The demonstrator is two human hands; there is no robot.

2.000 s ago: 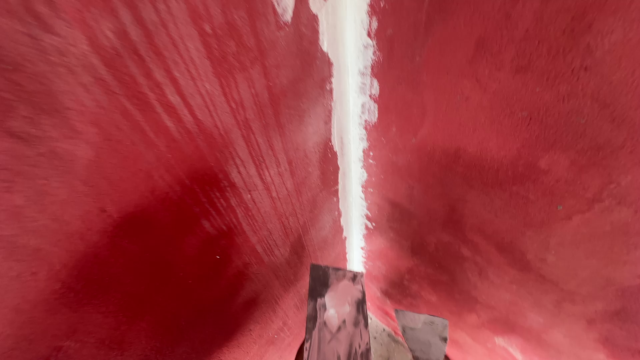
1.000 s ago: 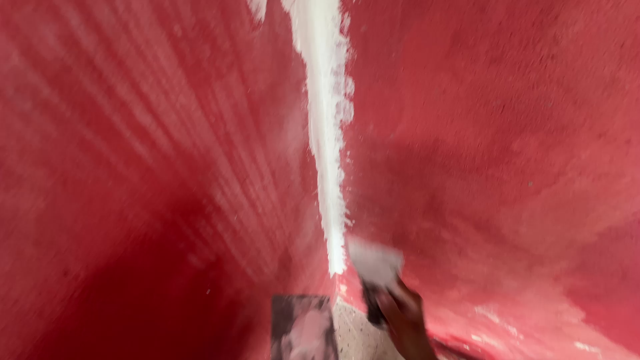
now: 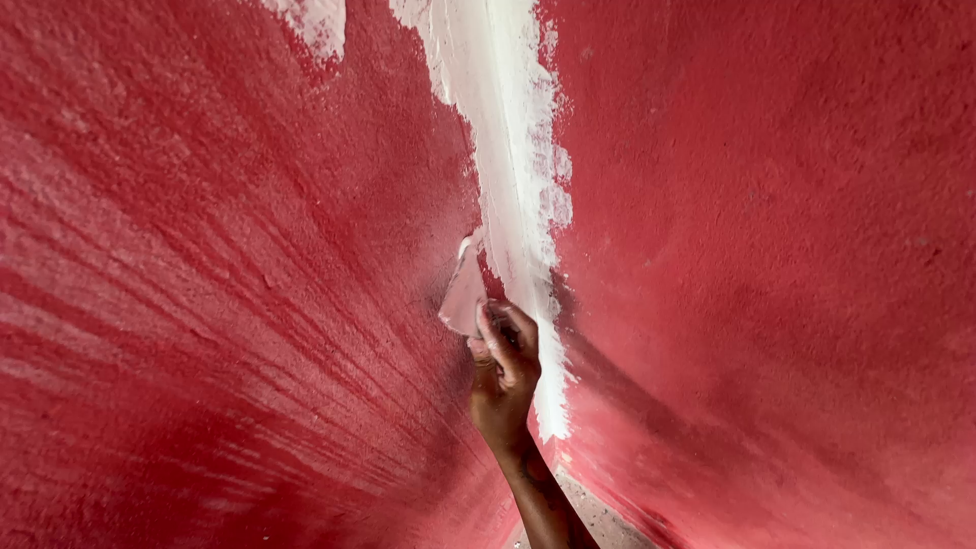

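Observation:
My right hand (image 3: 505,374) grips a putty knife (image 3: 463,293) whose blade lies against the left red wall (image 3: 320,229), just left of the corner. White filler (image 3: 515,152) runs down the corner between the two walls in a ragged-edged strip that narrows toward the bottom. Some white filler shows at the tip of the blade. My fingers partly cover the tool's handle and part of the strip. My left hand is out of view.
The right red wall (image 3: 747,252) meets the left one at the corner. A separate white filler patch (image 3: 316,23) is at the upper left. Speckled floor (image 3: 598,511) shows at the bottom, behind my forearm.
My right hand with the putty knife has moved up and left from beside the strip's lower end. The filler-smeared plate seen low in both earlier frames is out of view.

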